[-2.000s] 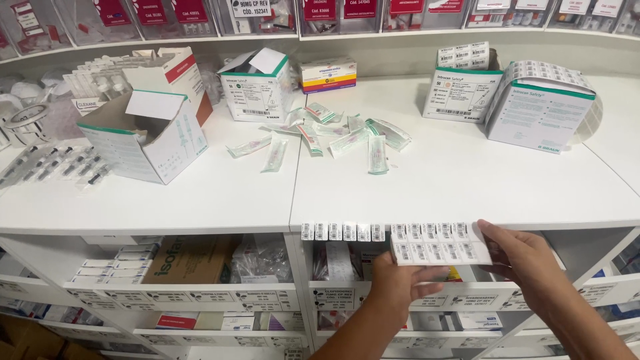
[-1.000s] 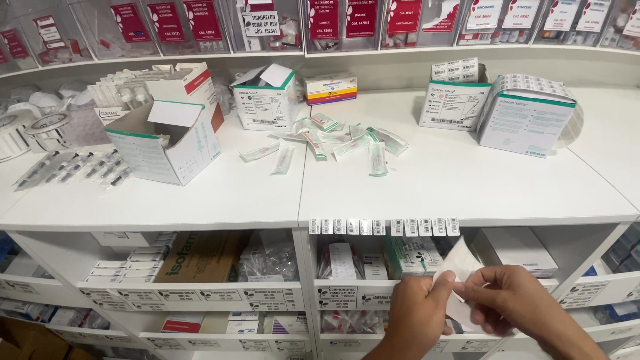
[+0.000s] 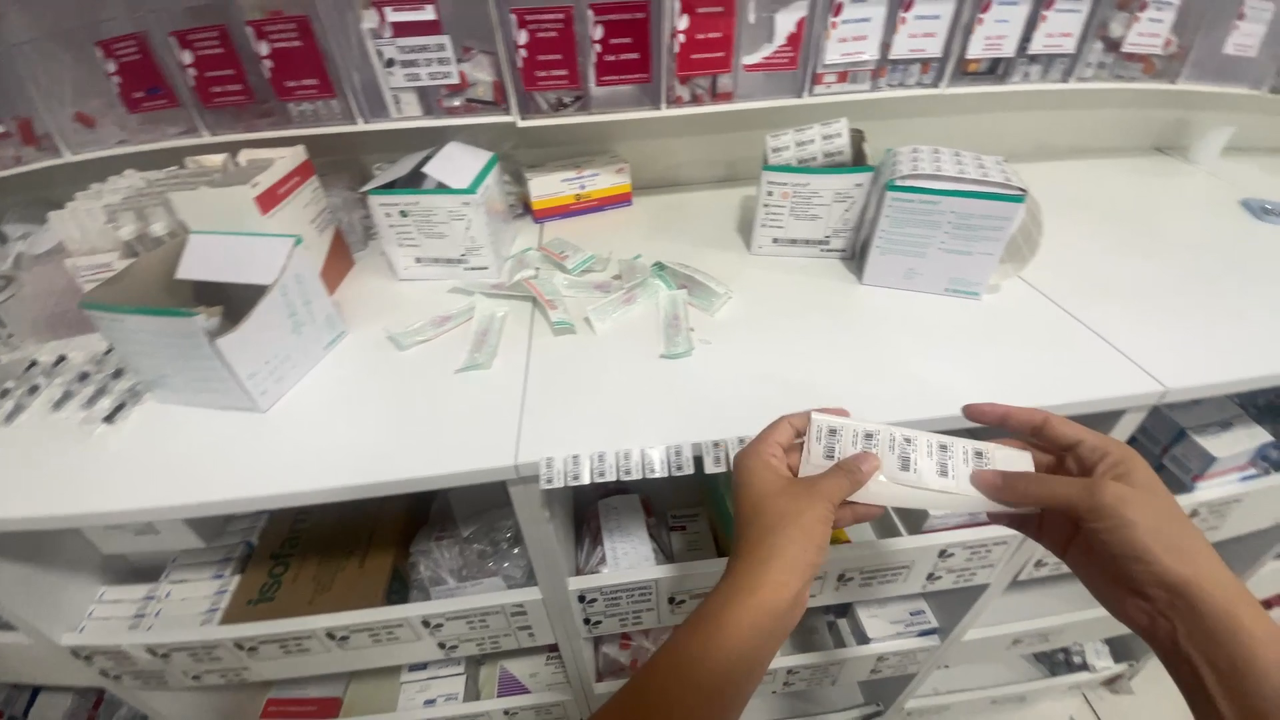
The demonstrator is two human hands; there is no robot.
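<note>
My left hand [image 3: 810, 480] and my right hand [image 3: 1070, 490] hold a sheet of small barcode labels [image 3: 905, 455] between them, just in front of the counter's edge. The left thumb presses on its left part, the right thumb on its right end. A row of single barcode labels [image 3: 628, 463] sticks along the counter's front edge, its right end hidden behind my left hand. Behind, on the white counter, lie several sealed catheter packets [image 3: 675, 325] in a loose pile.
Open cartons stand on the counter: one at left [image 3: 265, 345], one at back left [image 3: 445, 225], one at back right [image 3: 810, 210]. Beside the last is a carton with labels on top [image 3: 940, 235]. Capped syringes [image 3: 70, 385] lie far left. Stocked shelves [image 3: 330, 640] are below, clear bins [image 3: 590, 50] above.
Two seconds ago the label sheet was held flat at the counter edge; a second ago it was turned with its blank side showing. Now its printed side faces up again, stretched between both hands.
</note>
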